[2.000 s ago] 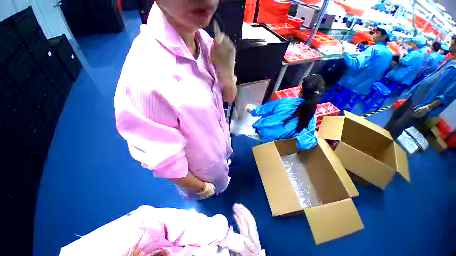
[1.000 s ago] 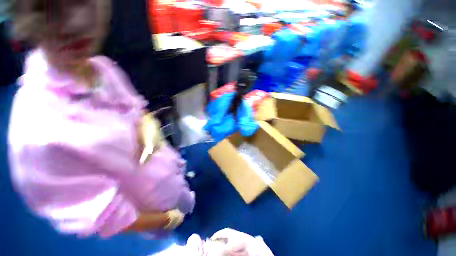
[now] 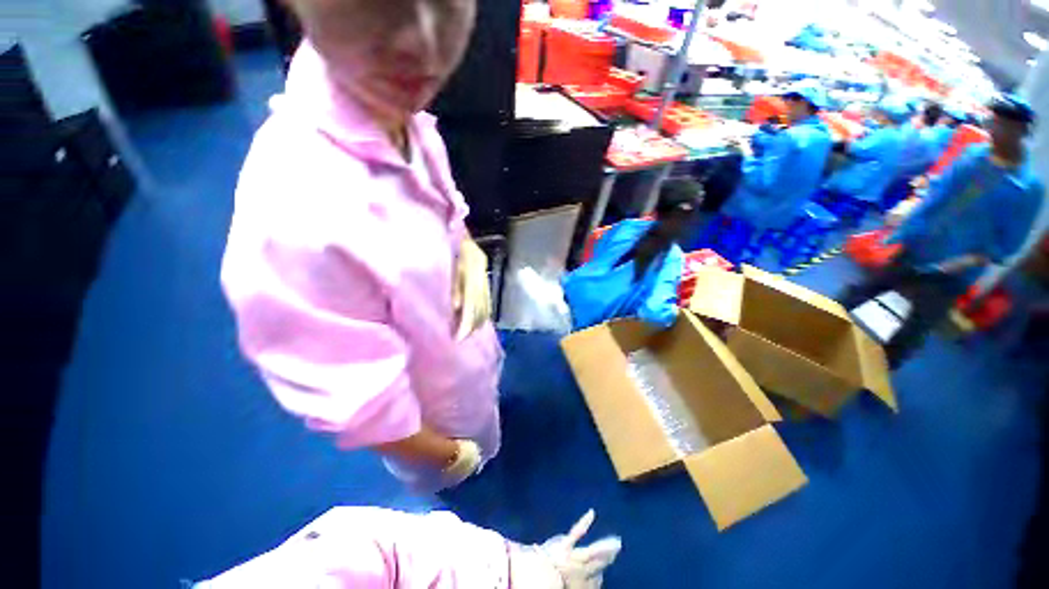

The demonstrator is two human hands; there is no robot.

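My left hand [image 3: 587, 559] is at the bottom edge in a thin whitish glove, at the end of a pink sleeve that comes in from the left. Its fingers are apart and nothing shows in it; its lower part is cut off. My right hand is not in view. Ahead, a large open brown carton [image 3: 611, 402] stands tilted in the view, with shiny clear parts [image 3: 664, 405] along its inside. My left hand is in front of it and does not touch it.
A pink-coated person [image 3: 345, 253] with gloved hands stands close, left of centre. A blue-coated worker [image 3: 621, 276] is low behind the carton, beside a second open carton [image 3: 805, 374]. Another blue-coated person [image 3: 972, 213] is at the right. Black boxes [image 3: 58, 173] stand at the left.
The view swung right and came back. My left hand's fingers have spread and point more to the right. The pink-coated person's raised hand has come down to the chest. The person at the right has moved.
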